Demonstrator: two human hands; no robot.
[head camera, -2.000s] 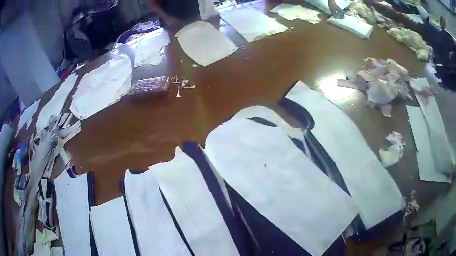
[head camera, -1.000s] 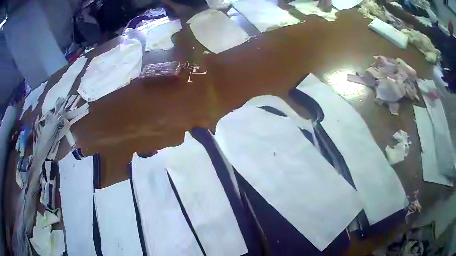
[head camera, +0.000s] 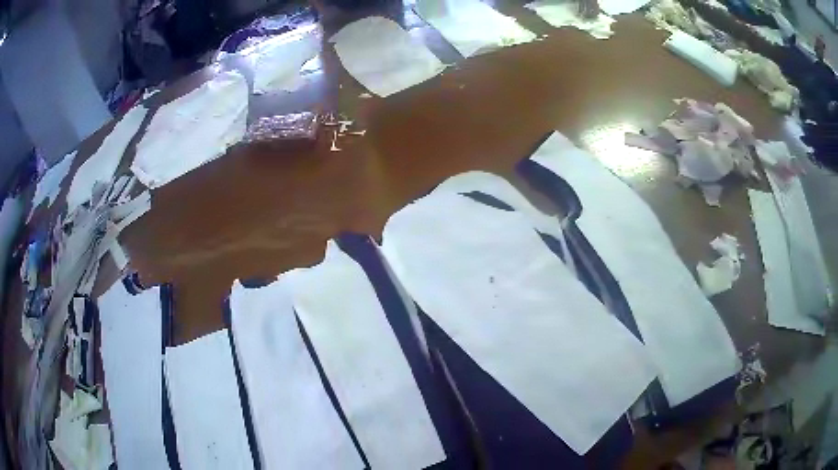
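Note:
Neither of my hands is in the picture. Nearest in front of me, stacked cut panels lie side by side on the brown table (head camera: 276, 202), white on top with navy edges showing. The widest white panel (head camera: 515, 303) is at the middle right, slanted, with a curved top. A long panel with a curved side (head camera: 634, 257) lies to its right. Narrower panels lie to the left: a pair with uneven tops (head camera: 358, 358) (head camera: 280, 367), a short one (head camera: 209, 395) and a tall one (head camera: 133, 367).
Tangled fabric strips (head camera: 78, 266) run down the left edge, with cream cloth scrap (head camera: 83, 431) beside them. A reddish wrapped block (head camera: 282, 127) sits far middle. Loose white pieces (head camera: 386, 55) line the far side. Pinkish offcuts (head camera: 707, 147) and narrow white pieces (head camera: 781, 257) lie right.
The view has shifted slightly. A person's dark shape at the far side two seconds ago is gone from there. A white roll-like piece at the far right looks turned compared with the earliest frame.

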